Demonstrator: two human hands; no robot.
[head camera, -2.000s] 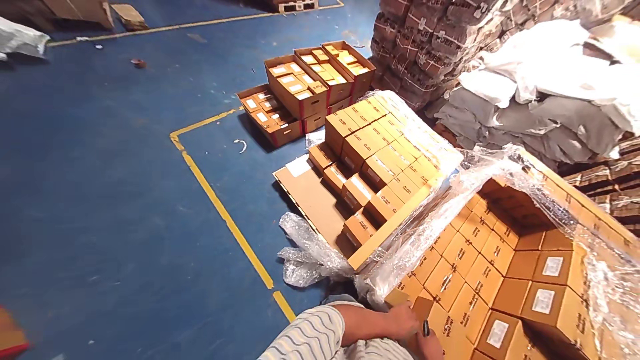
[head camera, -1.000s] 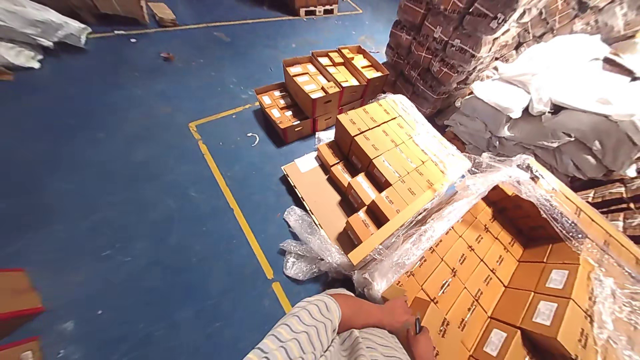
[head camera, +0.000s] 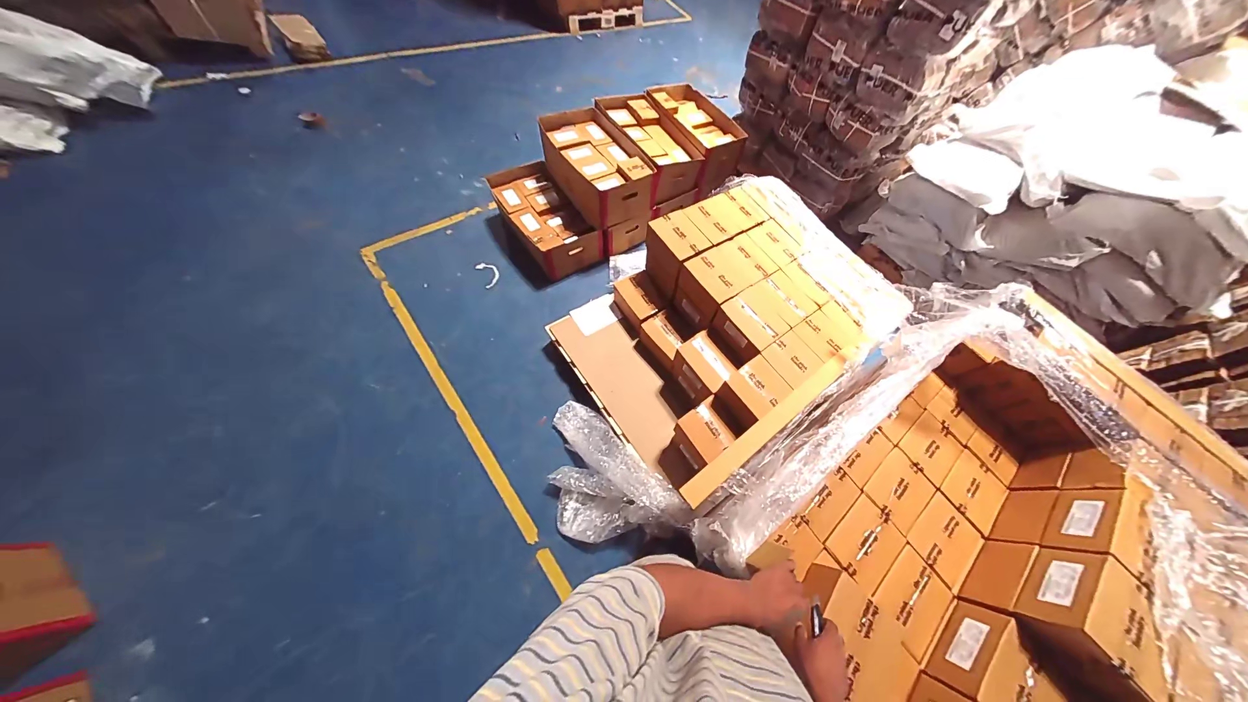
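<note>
My left hand (head camera: 777, 595) reaches from a striped sleeve to the near edge of a large open carton, beside a brown cardboard flap (head camera: 770, 557); its fingers are partly hidden. Close below it, my right hand (head camera: 825, 655) holds a small dark handheld tool (head camera: 817, 618), whose exact kind is unclear. Small brown cartons (head camera: 902, 487) fill the large carton in rows, several with white labels. Clear plastic wrap (head camera: 829, 439) hangs over its rim. Beyond it, more small cartons (head camera: 751, 258) stand stacked on a cardboard-covered pallet (head camera: 624, 380).
Open boxes of small cartons (head camera: 595, 166) stand behind the pallet. Wrapped bundles (head camera: 838, 78) and grey-white sacks (head camera: 1053, 234) rise at the right. Crumpled plastic (head camera: 595, 478) lies by the pallet. Yellow tape (head camera: 448, 390) marks the blue floor; red-edged boxes (head camera: 39, 604) are at lower left.
The view has shifted slightly. Both hands stay close together at the large carton's near edge, and the dark tool remains with my right hand.
</note>
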